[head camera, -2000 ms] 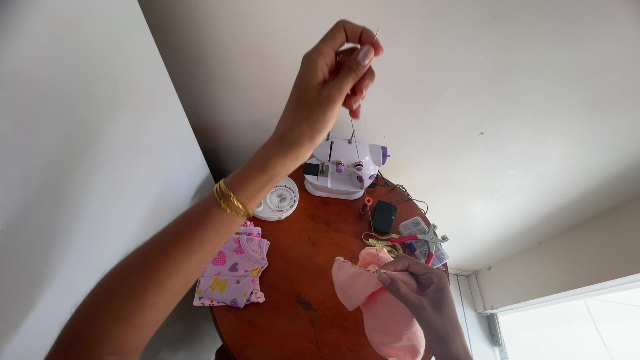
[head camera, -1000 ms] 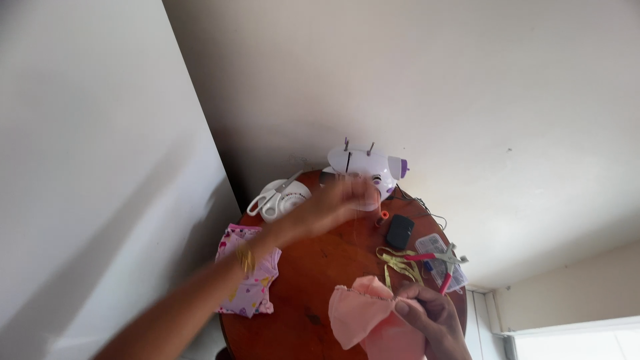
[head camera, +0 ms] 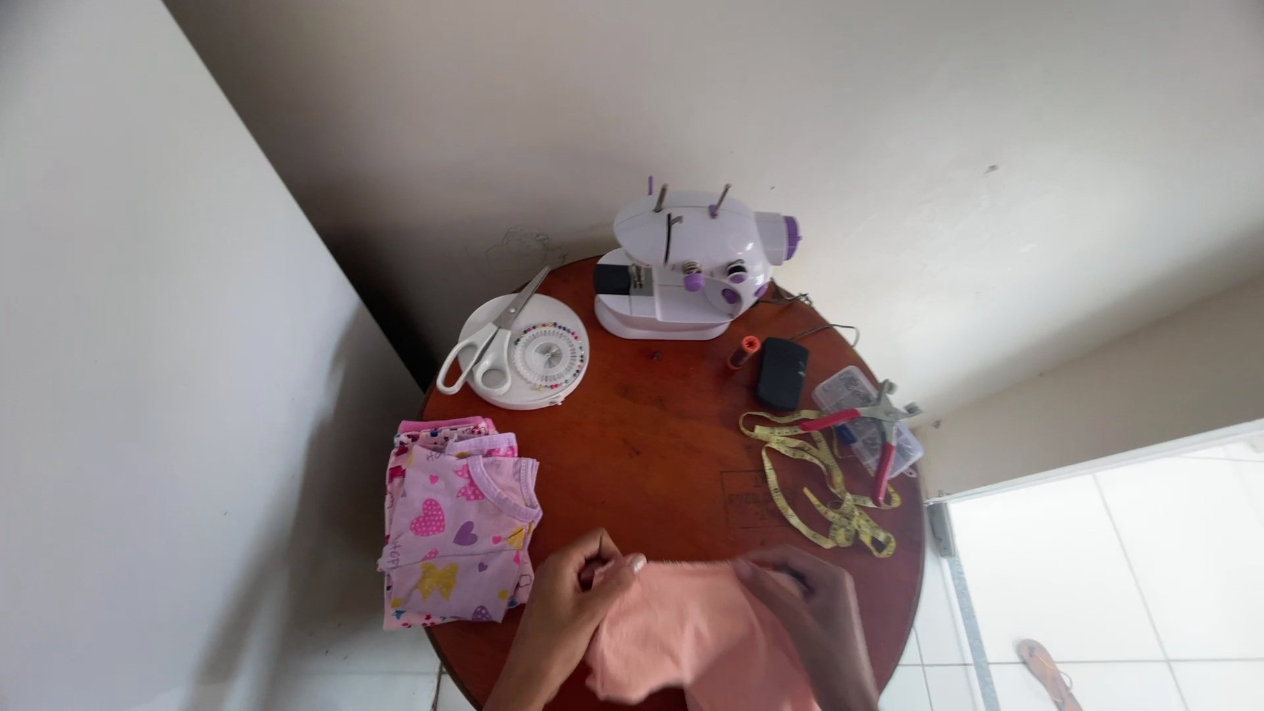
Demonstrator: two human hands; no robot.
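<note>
A piece of peach fabric is stretched between my two hands at the table's near edge. My left hand pinches its upper left corner, and my right hand grips the upper right part of the same edge. The fabric's lower end runs out of view. Left of my left hand lies a stack of folded printed clothes, with a pink and lilac heart-patterned garment on top. Beyond my right hand, a yellow measuring tape lies in loose loops. Whether a needle or thread is between my fingers cannot be told.
A white and purple mini sewing machine stands at the round wooden table's far side. White-handled scissors and a pin wheel rest on a white round object. Right are a thread spool, black pedal, snap pliers and plastic box.
My left hand, raised high above the sewing machine two seconds ago, has come down to the peach fabric and taken hold of it. The fabric is now spread between both hands.
</note>
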